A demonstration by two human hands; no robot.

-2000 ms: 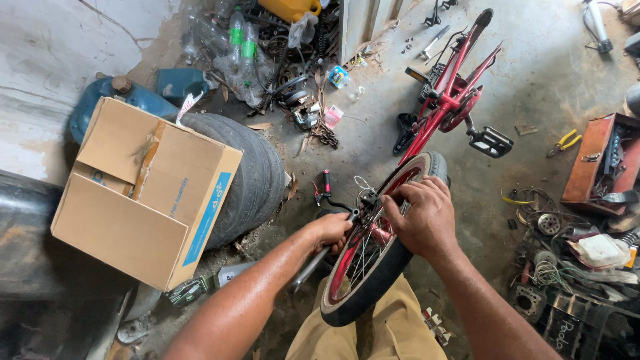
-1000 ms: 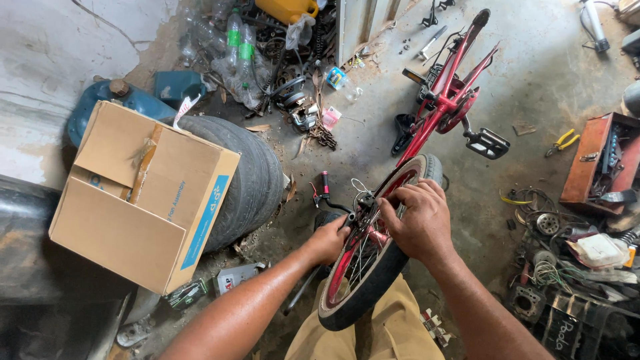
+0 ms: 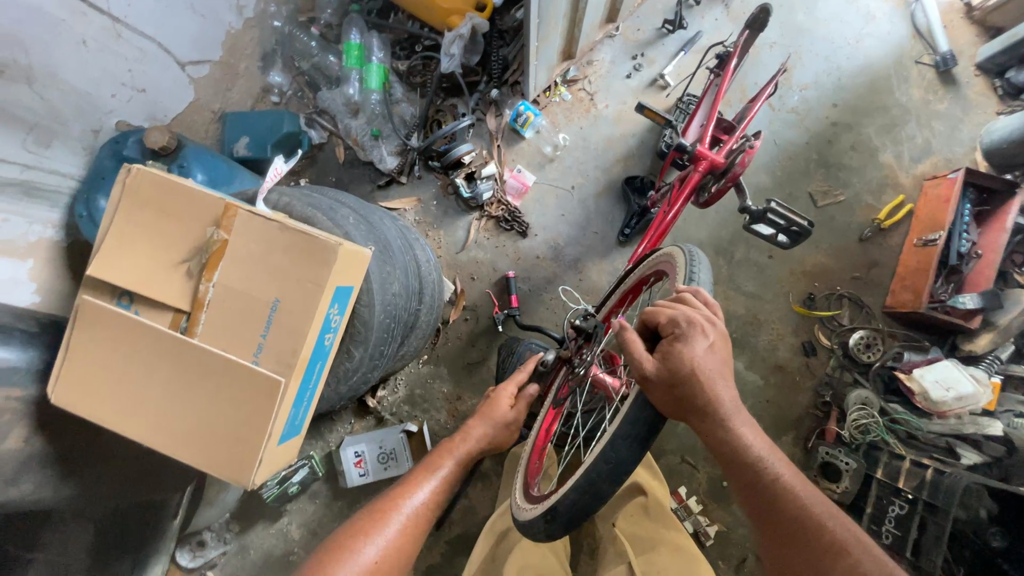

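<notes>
A red bicycle frame (image 3: 680, 180) without its rear wheel in view lies turned over on the floor, its front wheel (image 3: 616, 448) between my knees. My left hand (image 3: 504, 408) is at the left side of the wheel hub, its fingers on a metal tool or part (image 3: 548, 362) that is partly hidden. My right hand (image 3: 680, 352) rests curled over the tire and rim on the right, thumb near the hub. A black brake caliper (image 3: 586, 326) sits by the spokes. Beyond the wheel are a handlebar grip with a red lever (image 3: 512, 292), a black saddle (image 3: 638, 206) and a pedal (image 3: 778, 223).
At left, a cardboard box (image 3: 176, 320) rests against stacked tires (image 3: 400, 280), beside a blue jug (image 3: 176, 172). Plastic bottles (image 3: 374, 76) lie behind. Yellow-handled pliers (image 3: 886, 218), a red toolbox (image 3: 920, 240) and loose metal parts (image 3: 868, 346) are at right.
The wheel has shifted slightly, and my left hand's fingers now reach out more along the hub side. My right hand stays on the wheel's right side.
</notes>
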